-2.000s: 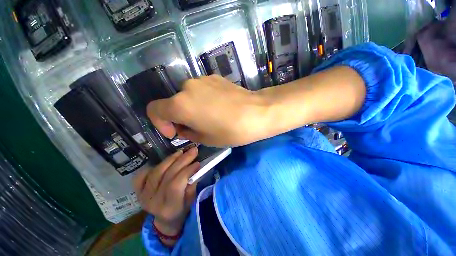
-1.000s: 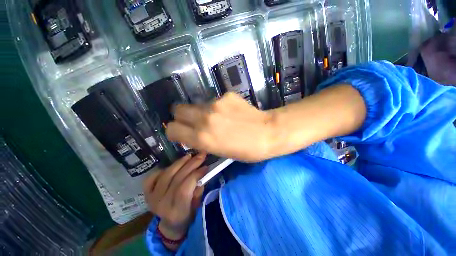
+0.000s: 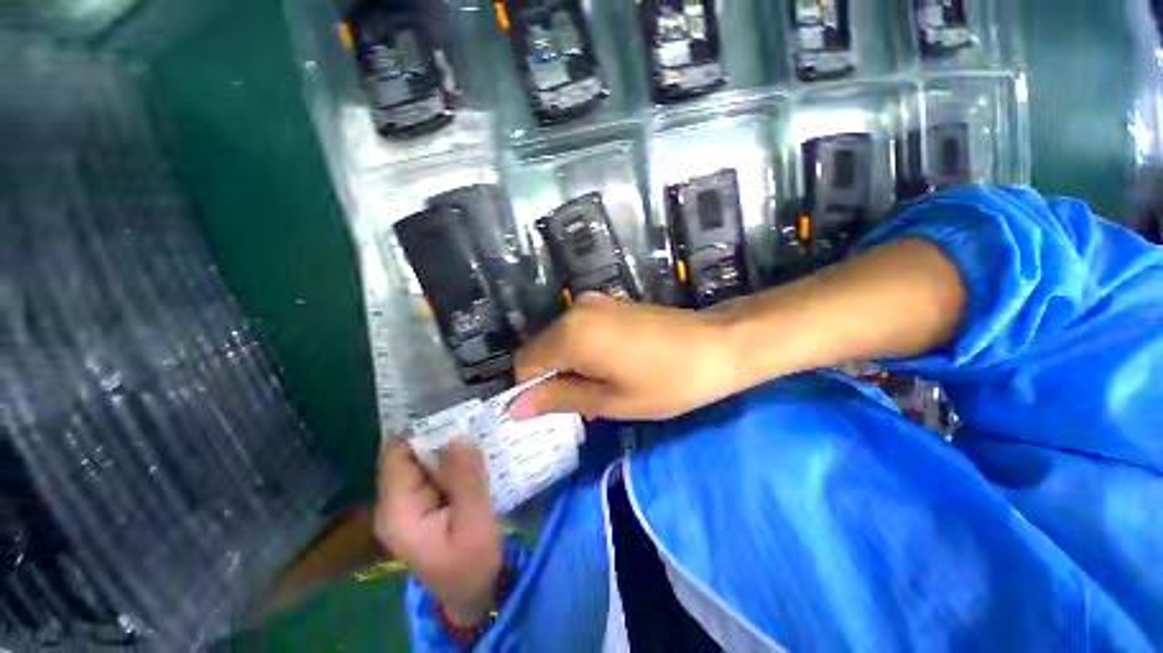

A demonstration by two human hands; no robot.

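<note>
The white label sheet (image 3: pixel 533 462) with rows of small black print is in front of me, low at the centre. My left hand (image 3: pixel 440 517), blurred, with a red bracelet, holds its left part. My right hand (image 3: pixel 625 364) is at its upper edge, thumb on the paper and fingertips partly hidden. Just above is the clear blister tray (image 3: pixel 504 160) with handsets in its pockets. The nearest handset (image 3: pixel 457 287) has a dark cover part beside it. Another handset (image 3: pixel 587 249) lies partly behind my right hand.
A thick ridged pile of clear trays (image 3: pixel 140 344) stands at the left. The green mat (image 3: pixel 236 191) shows between the pile and the work tray. More handsets lie in the tray's far row (image 3: pixel 682 51). A brown edge is at the lower left.
The view has shifted, so the tray sits farther right. My hands have come away from the handset. The sheet, earlier seen edge-on, now shows its printed face between both hands.
</note>
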